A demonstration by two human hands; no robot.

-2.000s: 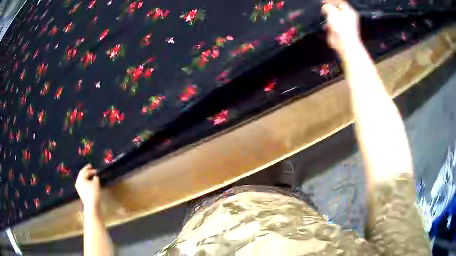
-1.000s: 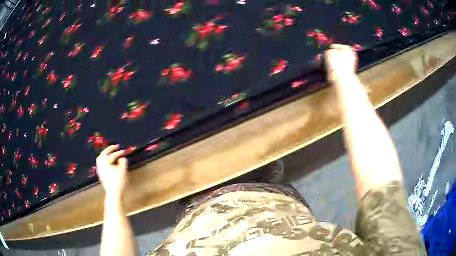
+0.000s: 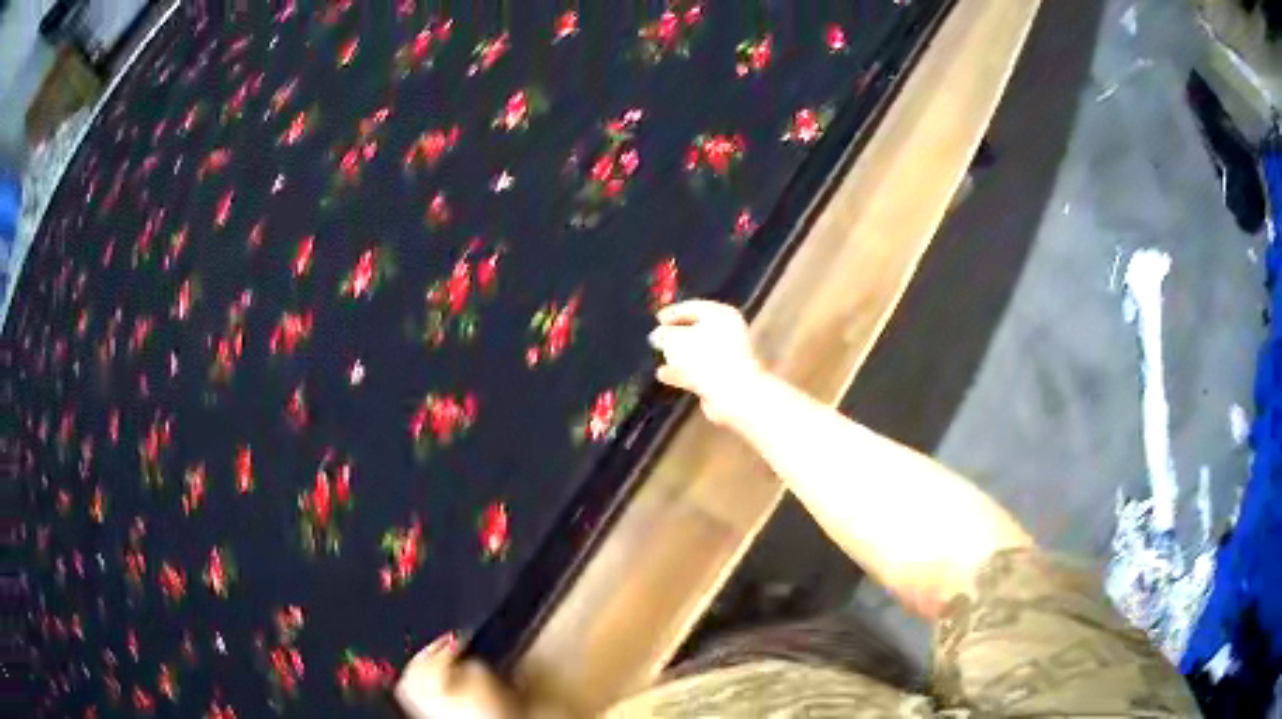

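Note:
Black printed fabric [image 3: 408,351] with small red flowers and green leaves covers the table up to its near edge. Its dark edge [image 3: 591,513] runs diagonally along the brown wooden border. My right hand [image 3: 707,354] is at this edge around mid-length, with fingers curled over the fabric and pinching it. My left hand [image 3: 453,683] is at the same edge near the bottom of the picture, partly cut off and a little blurred. Its fingers are at the fabric's edge, but their hold is unclear.
The worn wooden table edge [image 3: 858,239] runs from upper right to lower middle. Beyond it is a grey floor [image 3: 1040,407] with white scraps [image 3: 1153,365]. Blue material [image 3: 1251,520] is at the right rim, and a dark object [image 3: 1226,148] lies at the upper right.
The view has turned, so the table edge now runs more steeply. The raised fabric fold from two seconds ago lies flat along the edge. My hands are closer together.

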